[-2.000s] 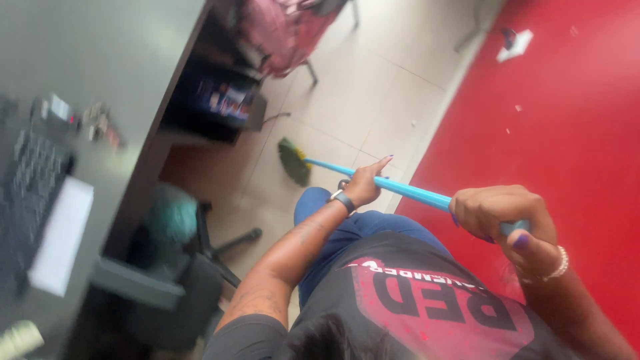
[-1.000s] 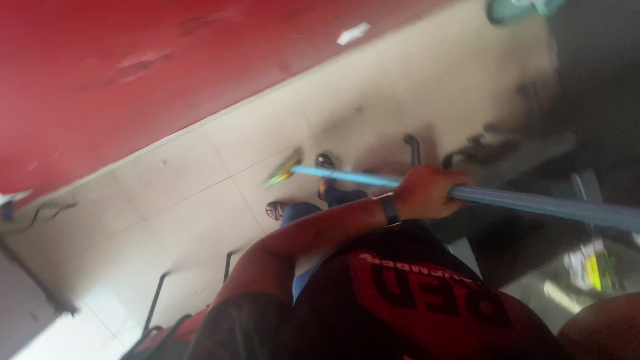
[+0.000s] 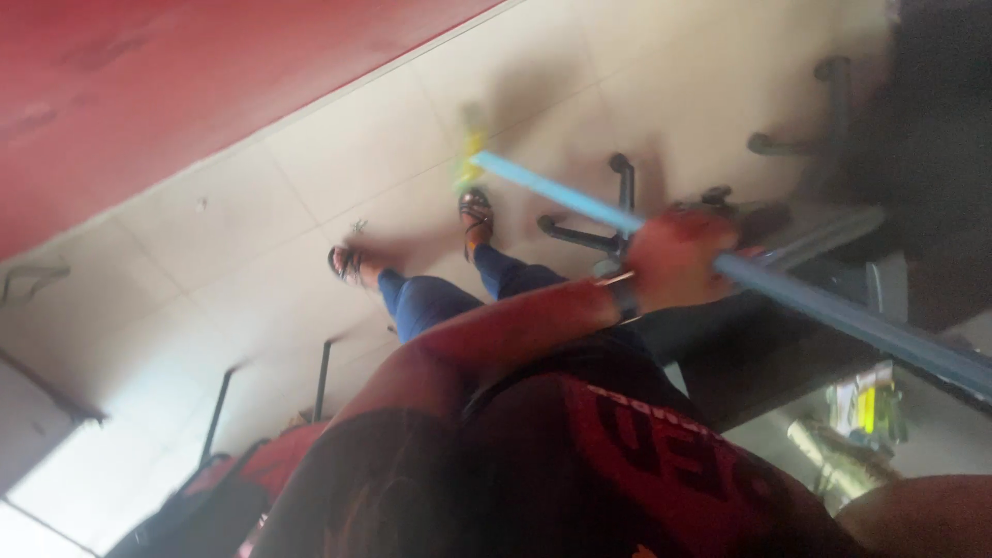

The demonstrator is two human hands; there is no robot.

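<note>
My left hand [image 3: 682, 260], with a dark watch at its wrist, is closed around the blue handle [image 3: 845, 314] of a broom. The handle slants from the right edge towards the upper middle. At its far end the yellow and green broom head [image 3: 471, 151] is blurred, close to my sandaled foot [image 3: 475, 208] on the tiled floor. My other sandaled foot [image 3: 346, 263] stands to the left. Of my right arm, only a part [image 3: 922, 515] shows at the lower right; my right hand is outside the view.
A red wall [image 3: 194, 85] runs along the upper left. Black chair legs [image 3: 581, 232] stand on the floor right of my feet. Thin metal legs [image 3: 324, 380] and a red item [image 3: 287, 461] are at the lower left. Several blurred items [image 3: 866, 403] lie at the lower right on a grey surface.
The view has swung round since two seconds ago. My right hand, on the handle's upper end then, has left the view. Since one second ago, the broom head has moved from left of my feet to beyond one foot.
</note>
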